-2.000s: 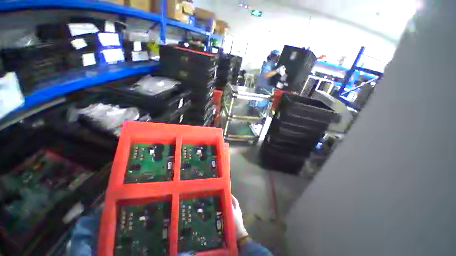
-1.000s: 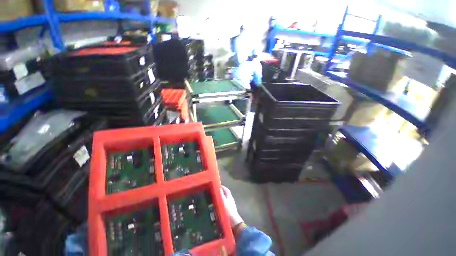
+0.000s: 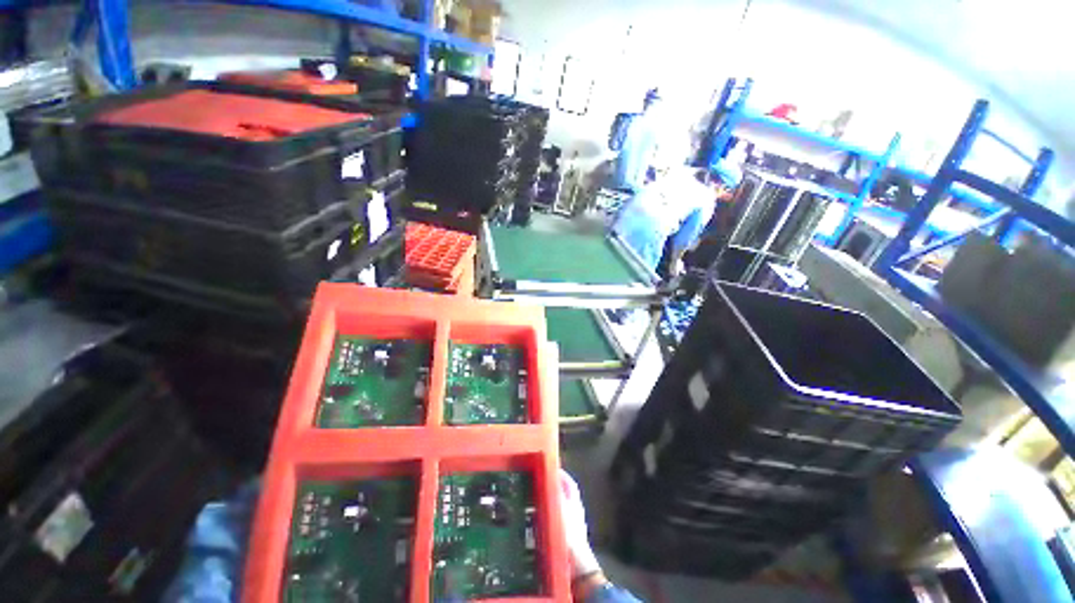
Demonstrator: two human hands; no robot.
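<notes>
A red-orange foam tray (image 3: 433, 444) is held low in front of me, its near end cut off by the bottom edge. It has four square pockets, each with a green circuit board (image 3: 375, 379) with black parts. My right hand (image 3: 578, 530), in a white glove, grips the tray's right side; its fingers are mostly hidden behind the tray. My left hand is not visible; only a light blue sleeve (image 3: 218, 554) shows at the tray's lower left.
Black totes (image 3: 224, 189) with red foam on top stand left. A green-shelved cart (image 3: 554, 259) and red foam pieces (image 3: 439, 253) are ahead. Stacked black bins (image 3: 754, 459) stand close at right, before blue racks (image 3: 943, 189). A person in blue (image 3: 666, 212) bends beyond the cart.
I have moved forward with the tray still held. The totes, cart and stacked bins look nearer and larger. The grey surface at the right has left the view.
</notes>
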